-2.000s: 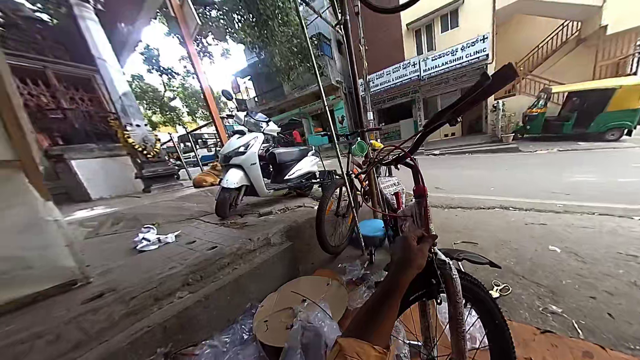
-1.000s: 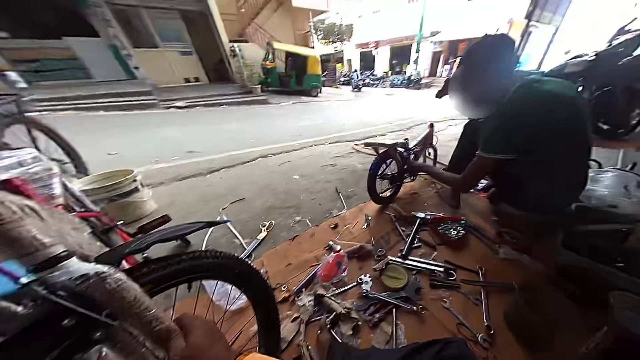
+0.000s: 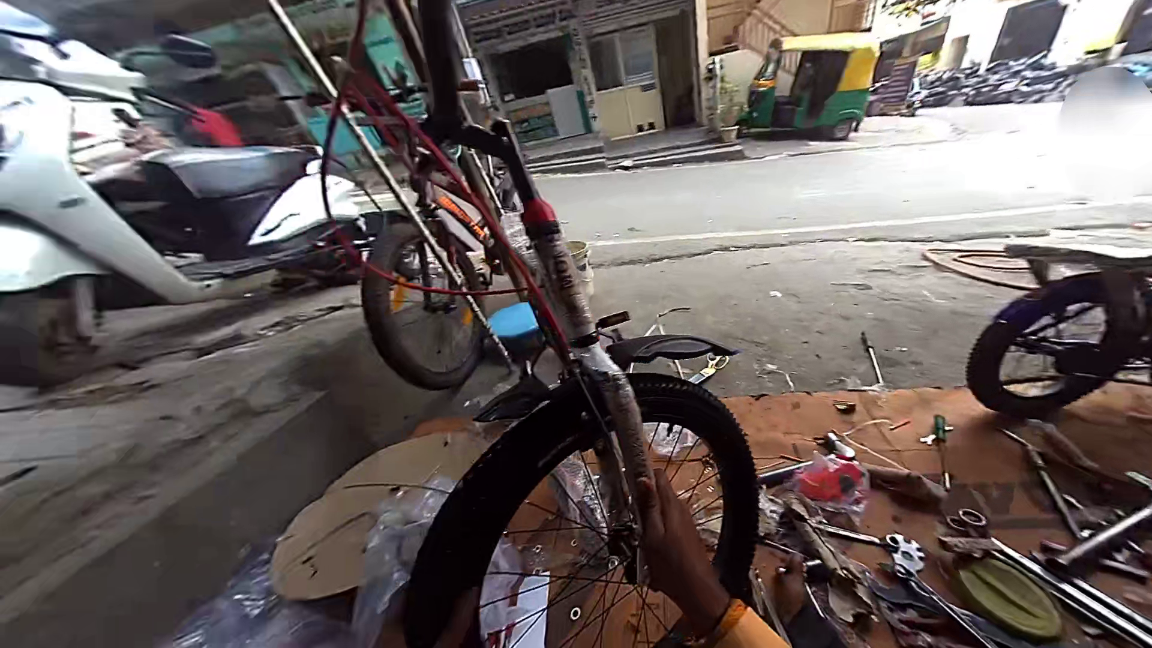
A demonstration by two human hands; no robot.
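A bicycle front wheel (image 3: 724, 432) with a black knobbly tyre stands in front of me, its fork (image 3: 621, 418) wrapped in clear plastic. My right hand (image 3: 673, 540), with an orange cuff, is around the lower fork leg beside the hub. A brown patch low behind the spokes may be part of my left hand; its hold cannot be made out. Black mudguard pieces (image 3: 670, 348) show beyond the tyre. Red cables (image 3: 423, 290) loop from the upper frame, near a slanting metal rod (image 3: 396, 184).
Spanners (image 3: 1080, 598), a green-handled screwdriver (image 3: 940, 430) and a red item in plastic (image 3: 832, 481) lie on brown sheeting at right. Cardboard (image 3: 310, 544) and clear plastic lie left. Nearby are a concrete kerb (image 3: 225, 504), a white scooter (image 3: 81, 180) and another bicycle wheel (image 3: 999, 360).
The view has swung back left from the tools and the co-worker. My hand, higher on the bicycle's front two seconds ago, is now low on the fork by the hub.
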